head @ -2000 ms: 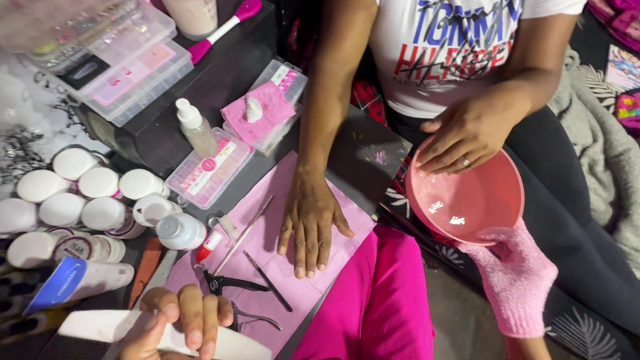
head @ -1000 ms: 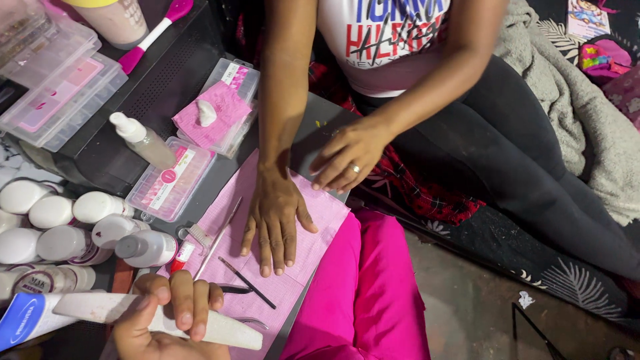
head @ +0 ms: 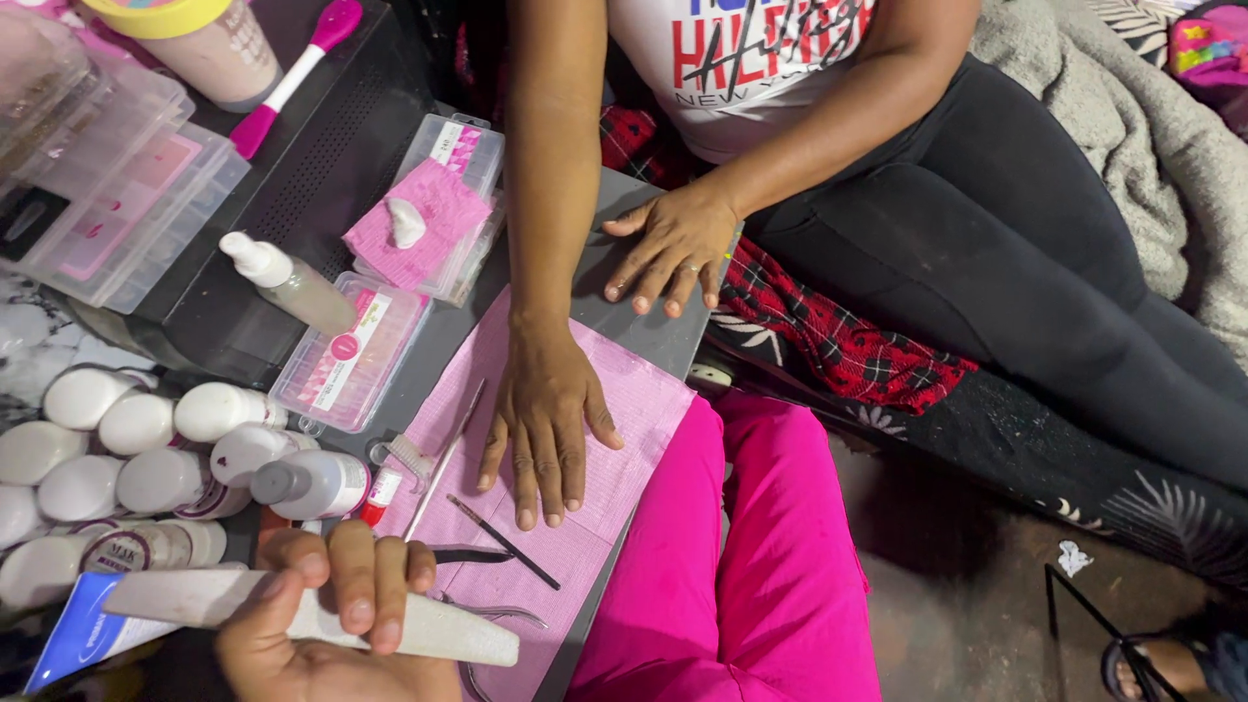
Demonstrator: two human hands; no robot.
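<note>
My left hand (head: 341, 609) is palm up at the lower left, its fingers and thumb closed around a whitish nail file (head: 439, 629). My right hand is out of view. Close by, a person's hand (head: 546, 419) lies palm down on a pink textured paper sheet (head: 624, 390). On that sheet are a thin metal tool (head: 447, 458), a slim dark brush (head: 504, 542), a black-handled tool (head: 468, 554) and metal nippers (head: 497, 612), partly hidden by the file. The person's other hand (head: 673, 249), wearing a ring, rests on the grey tabletop (head: 624, 200).
White-lidded jars (head: 146, 458), a grey-capped bottle (head: 312, 485) and a blue-and-white tube (head: 93, 634) crowd the left. Behind are a pump bottle (head: 292, 283), plastic cases (head: 351, 351) and a folded pink cloth (head: 419, 219) bearing something white. My pink-trousered legs (head: 731, 546) are below the table edge.
The pink bowl and my pink-gloved right hand have gone from view. The person's ringed hand, earlier at the bowl, has come down on the tabletop. My left hand still holds the file.
</note>
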